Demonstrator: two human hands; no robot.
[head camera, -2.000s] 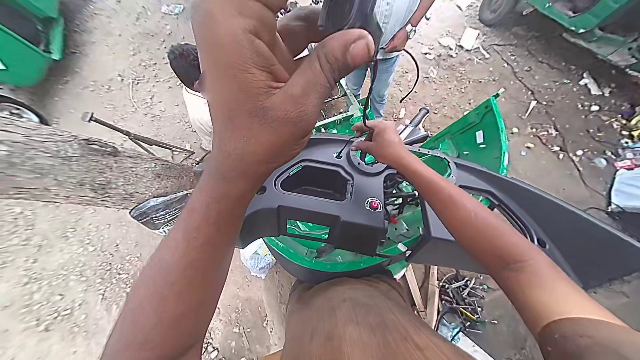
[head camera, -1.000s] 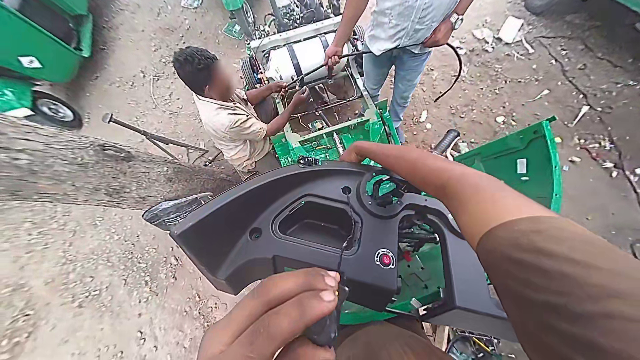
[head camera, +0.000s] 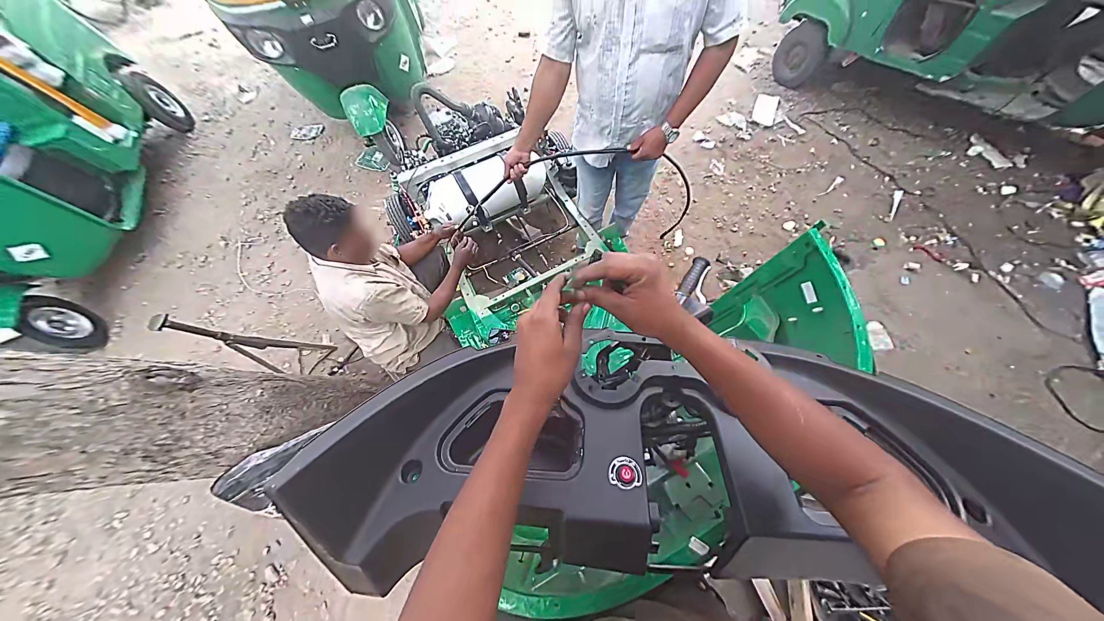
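My left hand (head camera: 549, 336) and my right hand (head camera: 628, 291) meet above the far edge of a black plastic dashboard panel (head camera: 362, 483). The fingertips of both pinch a small object between them, too small to make out. Beneath them is a round opening in the panel, with green bodywork and dark parts showing through. A red button (head camera: 625, 472) with a white ring sits on the panel. Wiring (head camera: 677, 431) shows in the rectangular opening to its right. A black handlebar grip (head camera: 693, 276) stands beyond the panel, beside a green body panel (head camera: 798, 297).
Beyond the dashboard, a person (head camera: 366, 285) crouches at a bare vehicle frame with a white cylinder (head camera: 485, 191). Another person (head camera: 625, 95) stands there holding a black hose (head camera: 595, 153). A tree trunk (head camera: 155, 414) lies at left. Green three-wheelers (head camera: 319, 52) stand around; litter covers the ground at right.
My left hand has moved forward from the near side of the dashboard to meet my right hand at its far edge. The dark object it held a second ago is no longer seen there.
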